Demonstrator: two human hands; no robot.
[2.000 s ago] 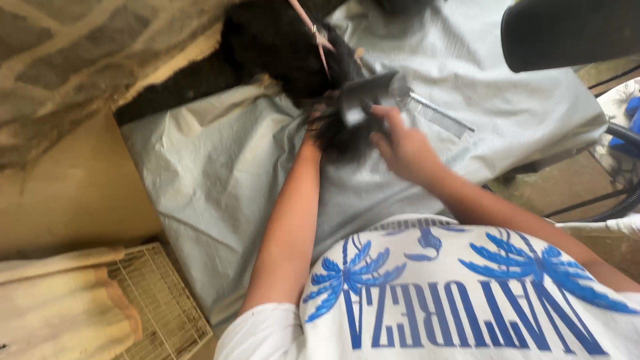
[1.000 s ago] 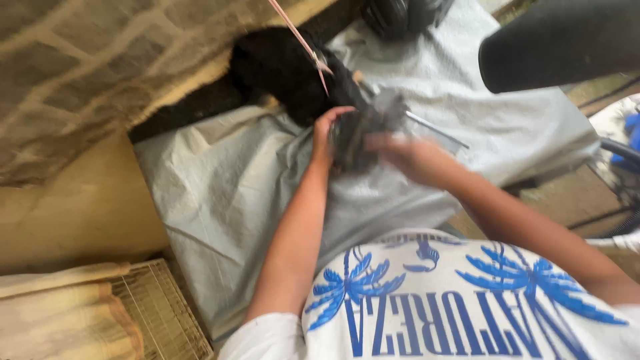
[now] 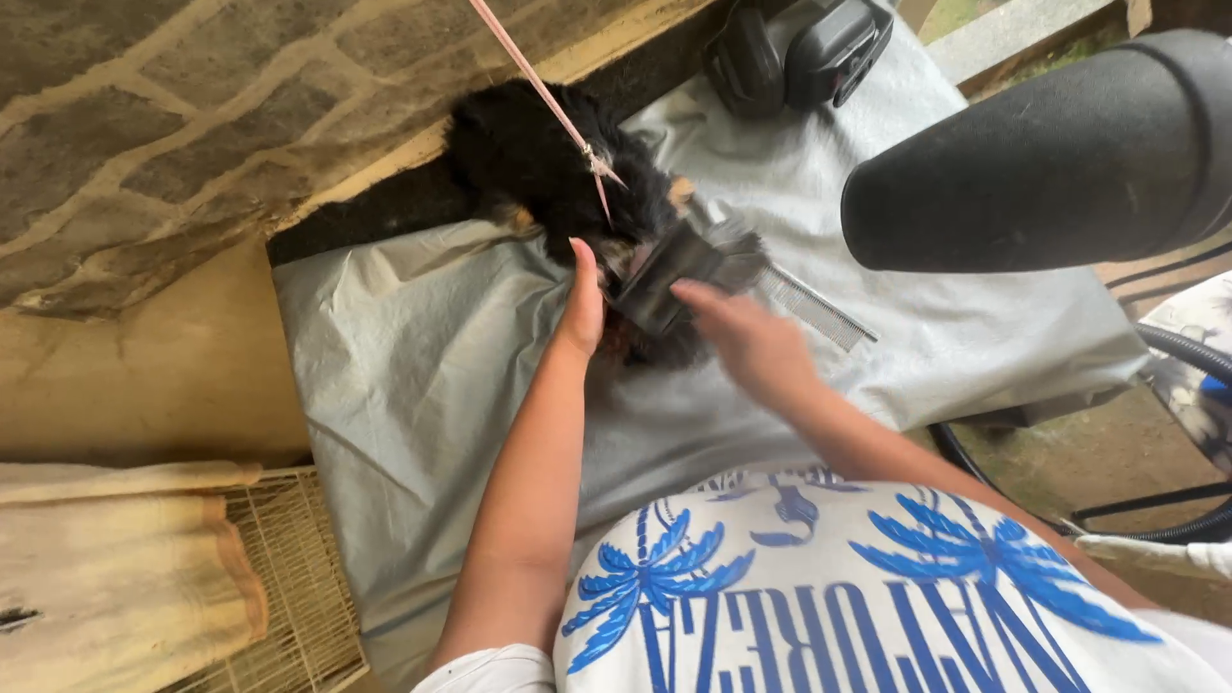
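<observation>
A small black dog [image 3: 539,144] with tan markings is on the sheet-covered table, a pink cord [image 3: 539,82] tied about its neck or head. My left hand [image 3: 585,303] is against the near side of the dog's head, thumb up; its fingers are mostly hidden behind the fur. My right hand [image 3: 736,332], blurred, grips a dark pet slicker brush [image 3: 669,274] pressed to the fur beside the left hand. Just right of the brush, a metal grooming comb [image 3: 818,306] lies on the grey sheet, its left end hidden.
The grey plastic sheet [image 3: 414,366] has wrinkles. Black ear-muff-like gear [image 3: 799,58] sits at the far edge, beside a stone wall [image 3: 192,125]. A thick black tube [image 3: 1039,159] overhangs the right. Below left is a wire cage [image 3: 289,568] with a cloth; a black hose [image 3: 1184,346] is at right.
The brush and right hand have shifted about the same patch of fur. The left hand has its thumb raised now. The black gear at the far edge shows more fully as the view moved.
</observation>
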